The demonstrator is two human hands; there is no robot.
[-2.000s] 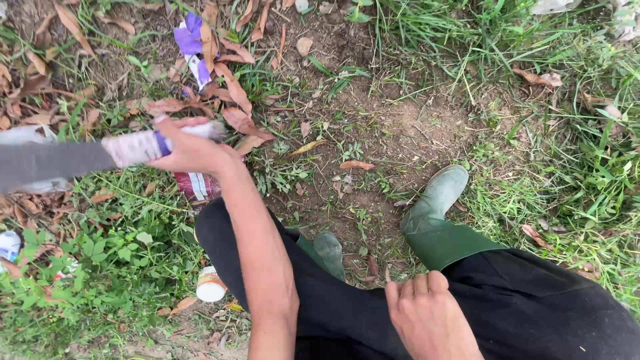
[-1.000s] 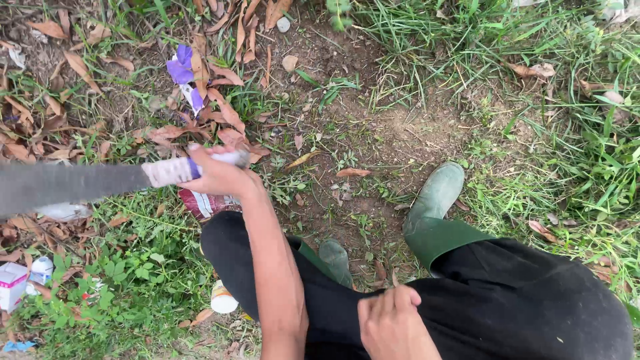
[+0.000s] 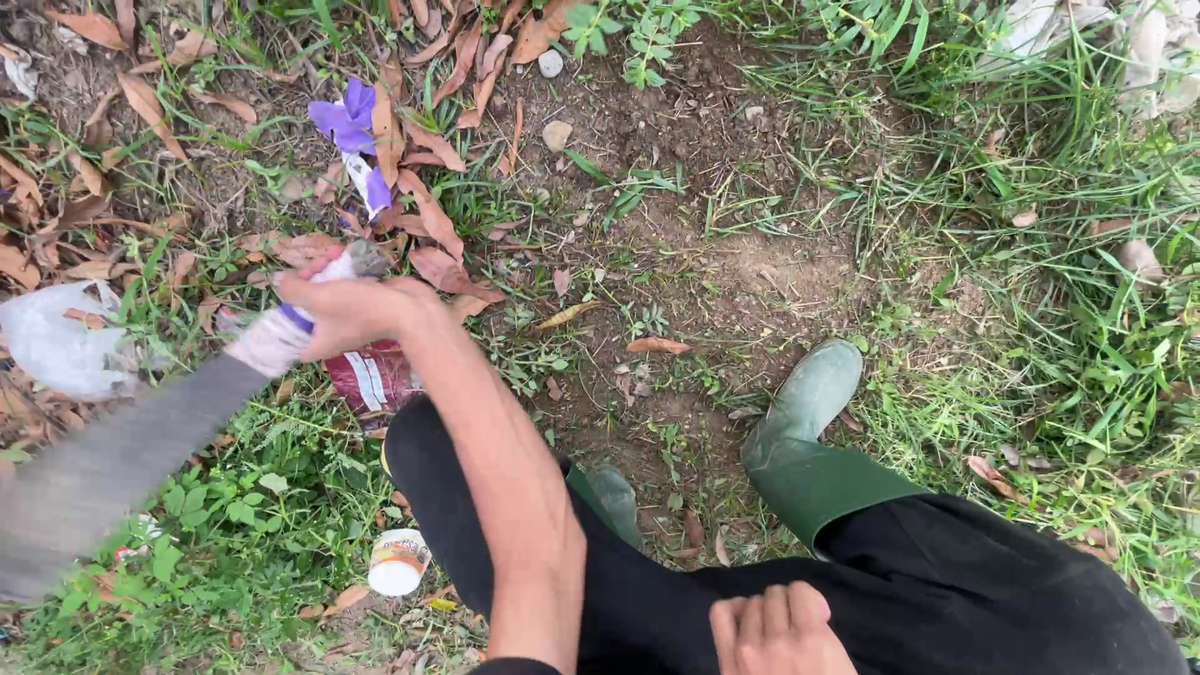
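Note:
My left hand (image 3: 352, 305) is closed round the pale wrapped handle of a machete (image 3: 141, 441), whose wide grey blade, blurred by motion, points down to the left edge. A purple band circles the handle and its worn butt sticks out past my hand. Just below that hand a dark red plastic wrapper (image 3: 370, 382) lies on the ground, partly behind my forearm and knee. At the bottom my right hand (image 3: 778, 630) rests as a fist on the black trousers (image 3: 984, 591); nothing shows in it.
My green rubber boots (image 3: 811, 398) stand on bare soil with short grass. A paper cup (image 3: 398, 562) lies by my left knee. Purple and white litter (image 3: 349, 122) lies among dry leaves. A clear plastic bag (image 3: 70, 339) is at the left, whitish plastic (image 3: 1148, 47) at the upper right.
The machete blade has swung from about level to slanting down toward the lower left, still in my left hand. My right hand stays curled over the trousers.

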